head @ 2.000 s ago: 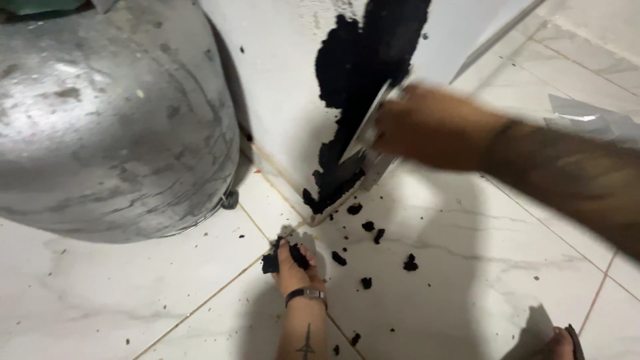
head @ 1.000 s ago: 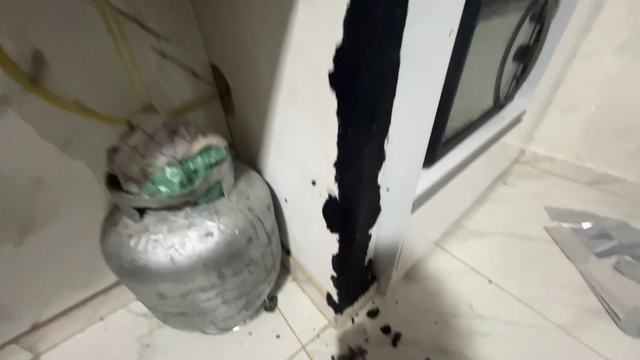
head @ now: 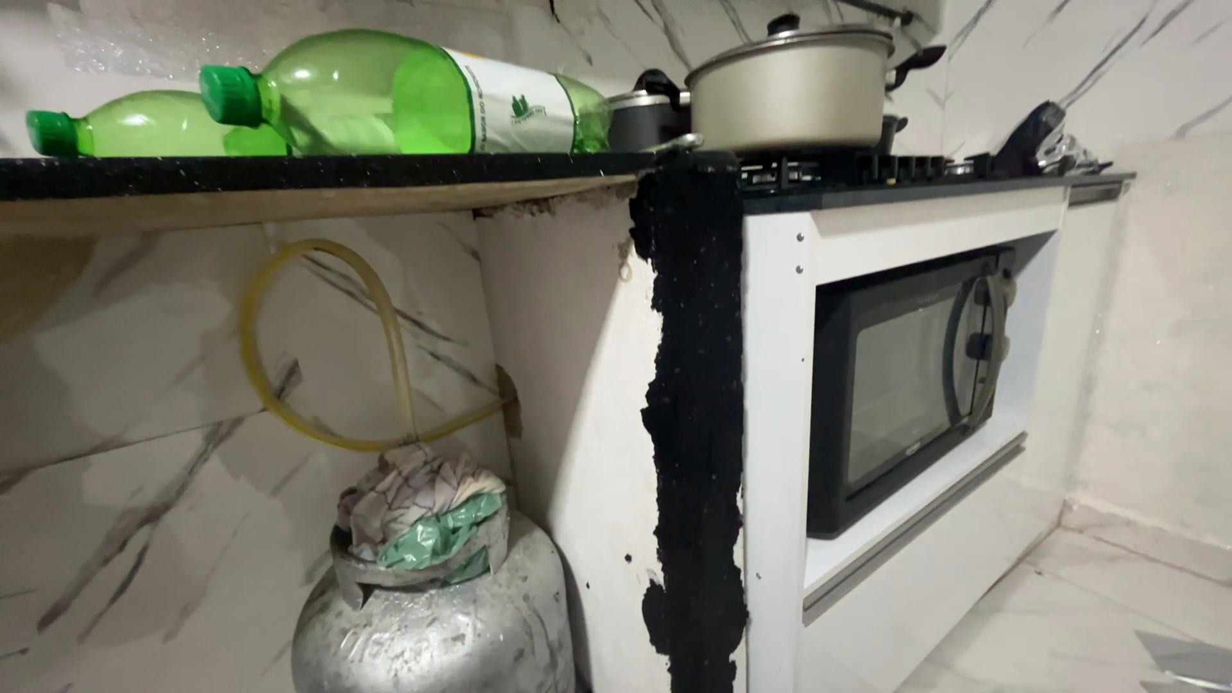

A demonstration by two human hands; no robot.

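Neither of my hands shows in the head view. A thick, ragged-edged black coating [head: 698,404] runs down the front edge of a white partition wall [head: 568,327], from the black stone countertop [head: 318,175] to the bottom of the picture. Black specks dot the wall beside it. Left of the wall stands a silver gas cylinder [head: 433,635], with a crumpled patterned cloth [head: 419,491] and green plastic [head: 443,532] in its collar. The lower end of the coating and the floor by it are out of view.
Two green plastic bottles [head: 332,91] lie on the countertop. A pot with a lid [head: 789,91] sits on the cooktop [head: 866,168]. Below it a black oven [head: 914,385] fills a white cabinet [head: 775,433]. A yellow hose [head: 252,366] loops above the cylinder.
The view has swung up from the floor to the countertop. Two seconds ago my right hand moved a flat tool on the black coating and my left hand held black material; both hands are now out of view.
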